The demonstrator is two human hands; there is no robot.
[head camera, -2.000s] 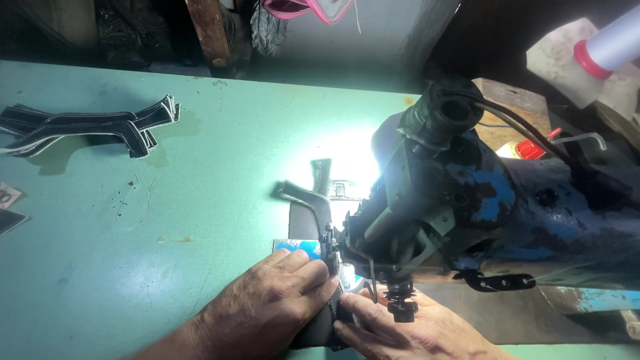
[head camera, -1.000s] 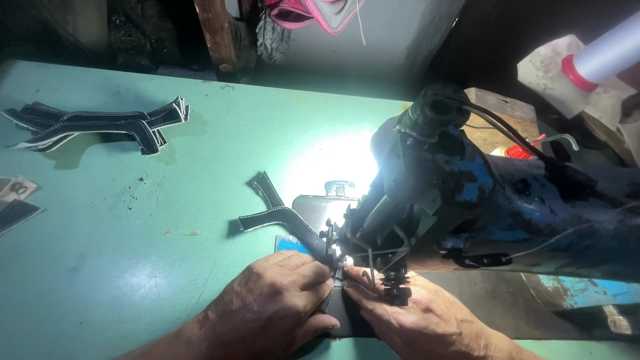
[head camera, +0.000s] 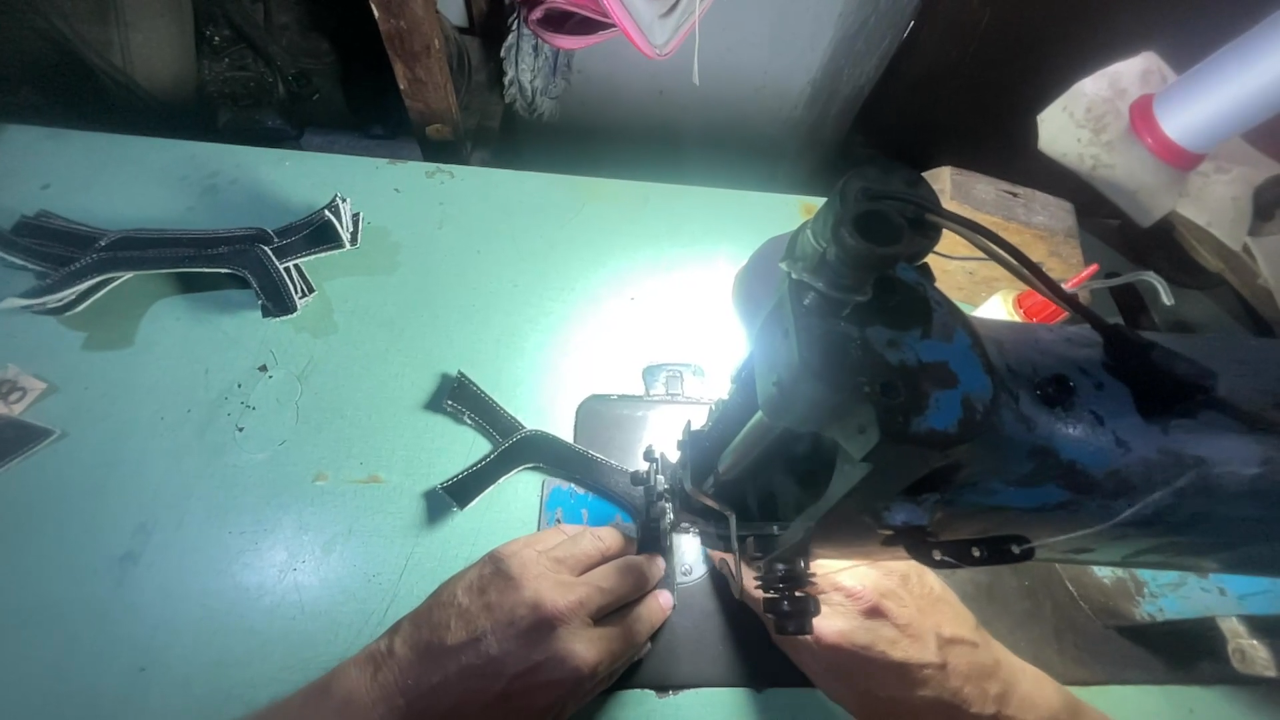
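Observation:
A black Y-ended strip with white stitching (head camera: 530, 450) runs into the presser foot area of a worn blue sewing machine (head camera: 960, 400). My left hand (head camera: 560, 610) has its fingers closed on the near part of that strip, just left of the needle area. Behind the machine's tension knob, my right hand (head camera: 890, 630) is partly covered; its fingertips are hidden, so its hold cannot be told. Below the presser foot lies a metal needle plate (head camera: 688, 560). The machine's lamp glare washes out the surface behind.
A stack of similar stitched black strips (head camera: 170, 250) lies at the back left of the green table (head camera: 300, 560). Dark scraps (head camera: 22, 440) sit at the left edge. Behind the machine are a wooden block (head camera: 1010, 225) and a red-capped bottle (head camera: 1035, 305).
The strip has turned, so its forked end points further left than two seconds ago. My left hand has shifted slightly down, and my right hand has moved a little right since one second ago.

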